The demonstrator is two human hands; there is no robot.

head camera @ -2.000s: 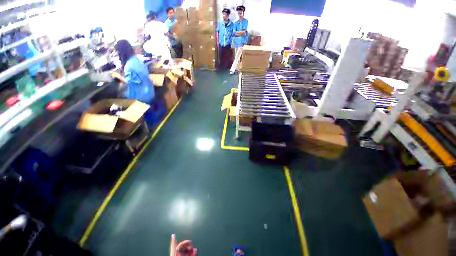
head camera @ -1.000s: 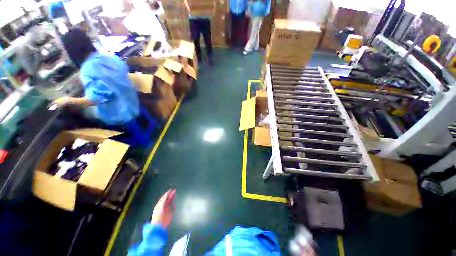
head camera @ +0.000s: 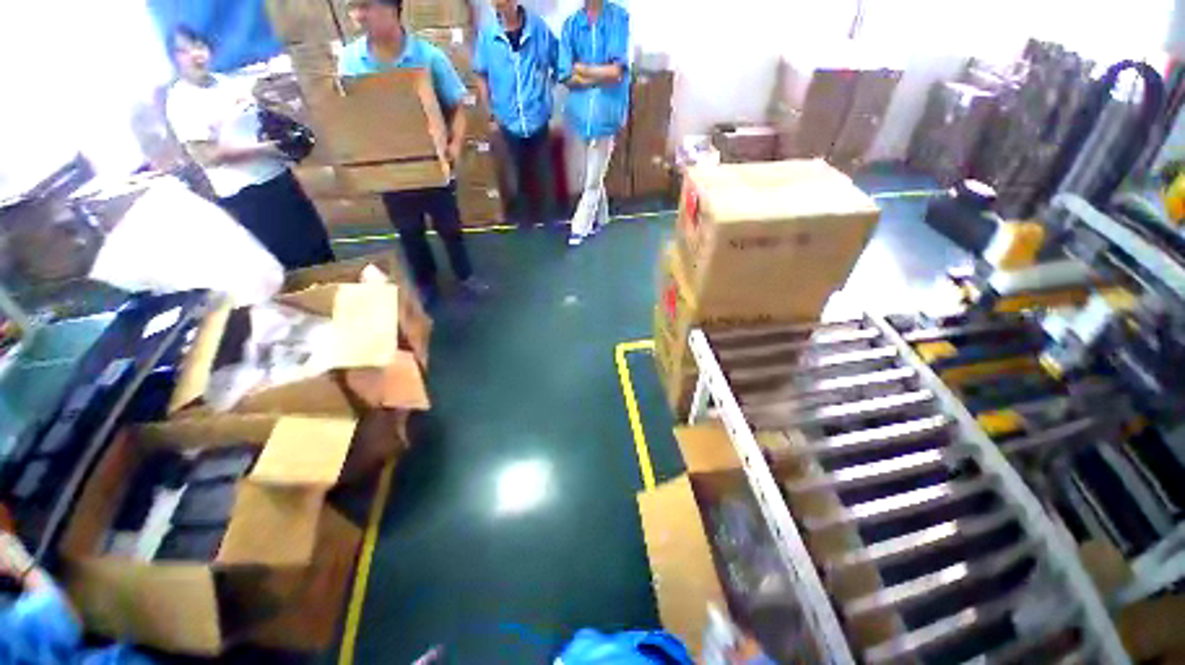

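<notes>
My blue smock (head camera: 626,647) shows at the bottom edge. A small blurred part of my left hand (head camera: 429,656) seems to show at the bottom edge, left of the smock; what it holds cannot be told. My right hand (head camera: 743,647) is at the bottom edge, right of the smock, mostly cut off and blurred. A pale item (head camera: 719,633) shows at it, in front of an open carton (head camera: 676,552); whether the hand grips it is unclear.
A roller conveyor (head camera: 897,429) stands right, with stacked cartons (head camera: 780,234) at its far end. Open cartons (head camera: 143,598) line the left side. Another worker's sleeve (head camera: 46,624) is lower left. People stand ahead, one holding a carton (head camera: 380,130). Yellow lines (head camera: 370,559) mark the green floor.
The view has moved forward along the aisle; the conveyor and left cartons are nearer. My left hand has dropped almost out of view. My right hand appears further left and more cut off.
</notes>
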